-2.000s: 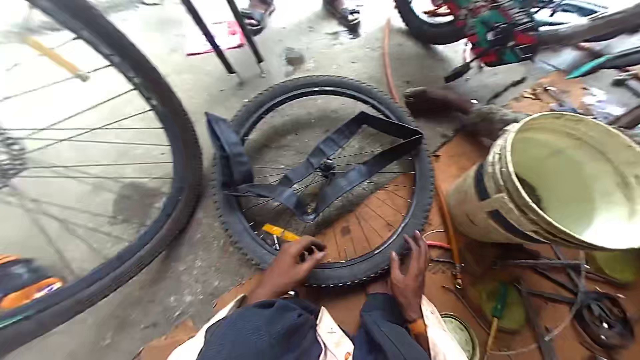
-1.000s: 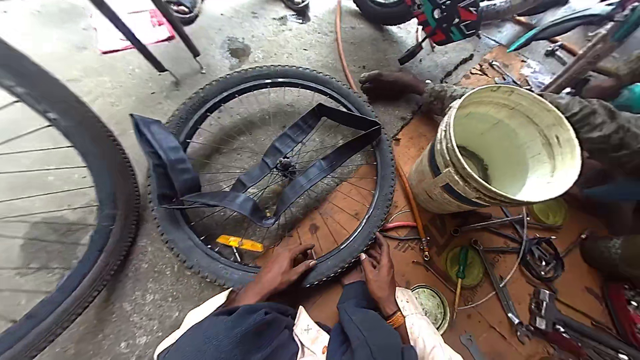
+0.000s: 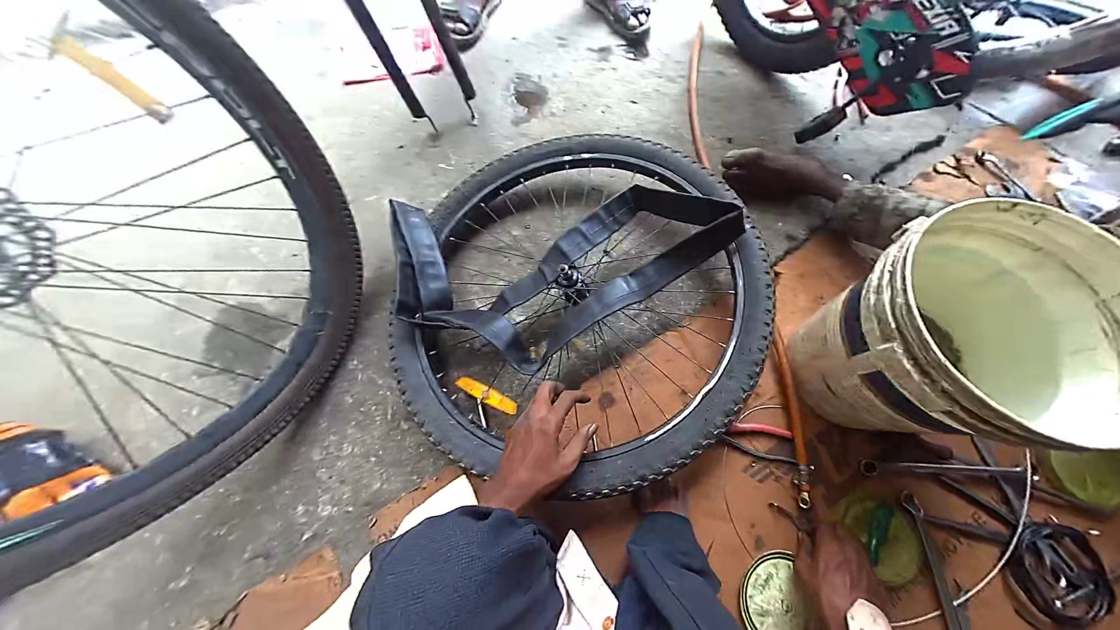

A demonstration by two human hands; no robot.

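A bicycle wheel with a knobbly black tyre [image 3: 759, 350] lies flat on the ground in front of me. Across its spokes and rim is draped a flattened black inner tube [image 3: 647, 276]. My left hand [image 3: 542, 446] rests on the near part of the tyre and rim, fingers spread, beside the orange spoke reflector [image 3: 486, 395]. At the lower right my right hand [image 3: 836, 569] is down among the tools, by a round tin [image 3: 770, 591] and the green-handled screwdriver [image 3: 878, 532]; its fingers are blurred, and what they touch cannot be told.
A bucket of water [image 3: 840, 359] stands at right, with spanners [image 3: 932, 560] and coiled black cable [image 3: 1059, 573] near it. Another bicycle wheel [image 3: 337, 262] stands at left. A person's bare foot [image 3: 779, 175] is beyond the tyre. An orange hose [image 3: 787, 402] runs past it.
My right hand has left the tyre and moved right and down to the tools. My left hand stays on the near side of the wheel.
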